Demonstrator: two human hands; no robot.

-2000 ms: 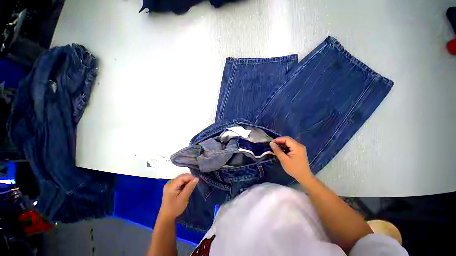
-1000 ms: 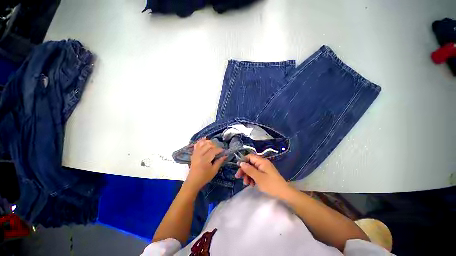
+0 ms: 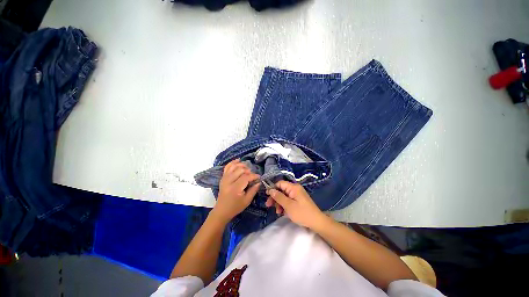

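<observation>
The blue jeans [image 3: 354,136] lie on the white table, legs pointing away from me, the waistband [image 3: 235,152] opened into a ring at the near edge. Pale pocket bags [image 3: 284,152] and a small shiny dot show inside the waist. My left hand [image 3: 235,188] grips the near left part of the waist. My right hand [image 3: 293,203] is close beside it, holding a small metallic cutter, perhaps thread snips [image 3: 267,183], with its tips at the cloth by my left fingers. Most of the cutter is hidden in my hand.
Other jeans [image 3: 35,116] hang over the left edge of the white table [image 3: 151,104]. A blue bin [image 3: 145,232] is below that edge. A dark garment [image 3: 232,3] lies at the far edge. A red item [image 3: 505,78] rests on black cloth at right. A round stool top [image 3: 419,270] shows lower right.
Since the oldest frame both hands have come together at the near side of the waist, and the cutter has come into view. Since the last frame they have barely moved; the view has shifted slightly.
</observation>
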